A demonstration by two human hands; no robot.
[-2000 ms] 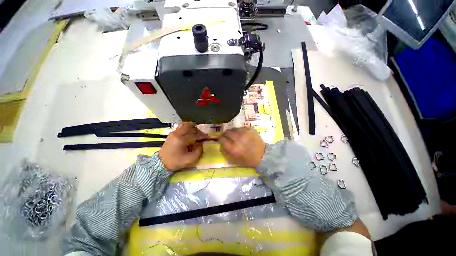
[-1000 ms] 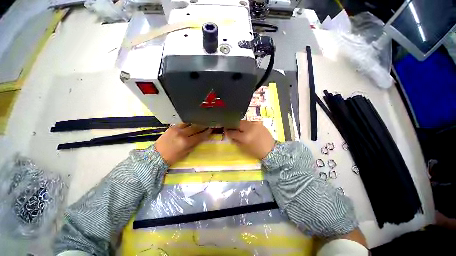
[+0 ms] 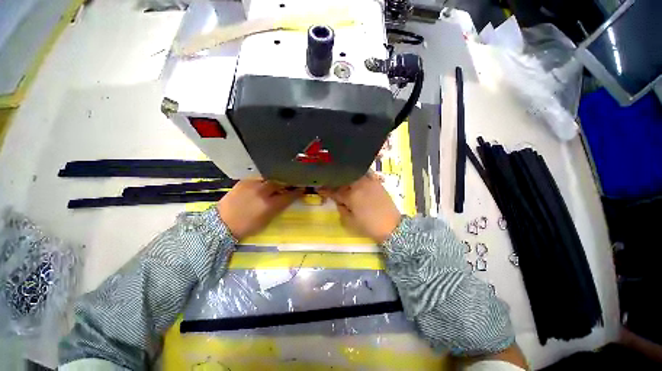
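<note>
My left hand (image 3: pixel 250 208) and my right hand (image 3: pixel 369 206) meet under the dark grey front cover of the sewing machine head (image 3: pixel 312 134). Fingertips of both hands are close together at a small dark piece, likely a strap end (image 3: pixel 312 191), partly hidden by the fingers and the head. The needle area is hidden. Several black straps (image 3: pixel 145 169) lie left of the machine, their right ends reaching my left hand.
A large pile of black straps (image 3: pixel 546 239) lies at right, with loose metal rings (image 3: pixel 480 250) beside it. A bag of rings (image 3: pixel 33 279) is far left. A single black strip (image 3: pixel 290 317) crosses the plastic sheet (image 3: pixel 337 284). A blue bin (image 3: pixel 624 141) is at upper right.
Both hands have moved in under the machine head, and the dark piece between them now shows less. The view has shifted slightly. The straps at left lie a little differently.
</note>
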